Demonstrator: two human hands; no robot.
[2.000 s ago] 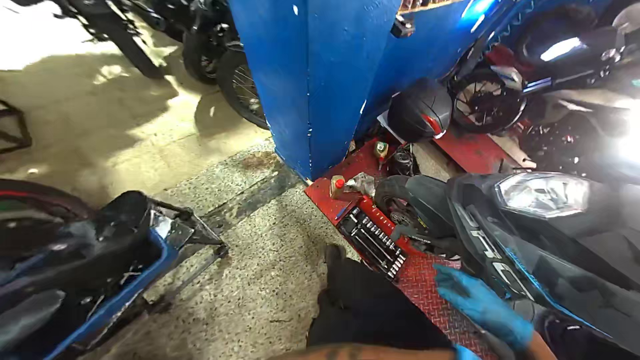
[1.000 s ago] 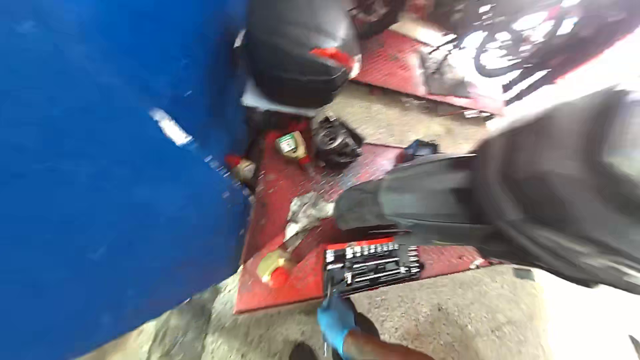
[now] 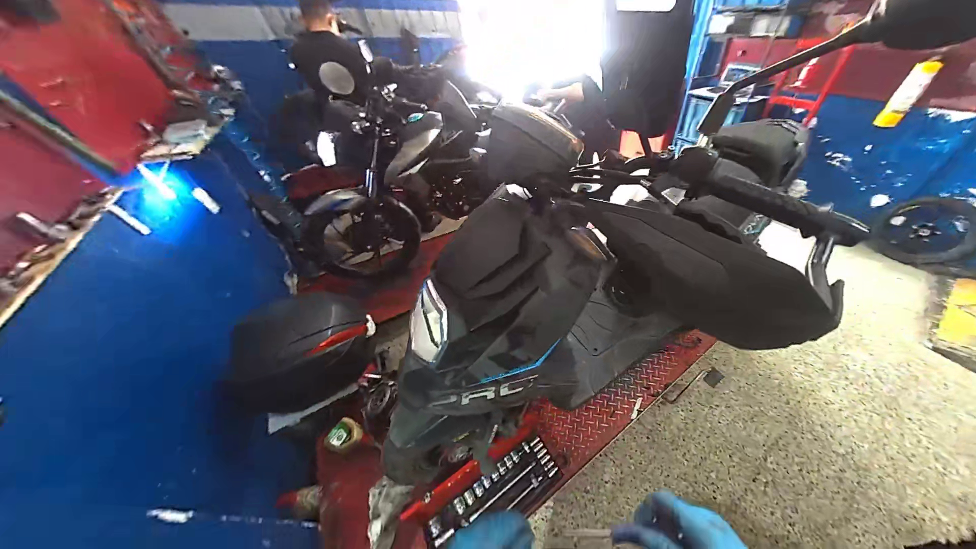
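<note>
My right hand (image 3: 686, 522), in a blue glove, is at the bottom edge with its fingers closed on a slim tool (image 3: 591, 534) whose kind I cannot tell. Left of it, my left hand (image 3: 494, 531), also blue-gloved, is cut off by the frame beside the socket set (image 3: 499, 488); its fingers are mostly hidden. The set lies in an open case on the red diamond-plate platform (image 3: 602, 404), with rows of sockets and a ratchet or bar. Above it stands a dark scooter (image 3: 496, 305) with blue trim.
A black top case (image 3: 301, 343) and a bottle (image 3: 343, 435) lie left of the scooter, near a blue wall (image 3: 137, 366). Behind are a motorcycle (image 3: 374, 206), a person in black (image 3: 332, 69) and another person in dark clothes (image 3: 648, 69). A loose wheel (image 3: 926, 229) leans at right.
The view has swung up from the platform to the scooter and workshop. One gloved hand showed at the socket set a second ago; now both gloves show at the bottom edge.
</note>
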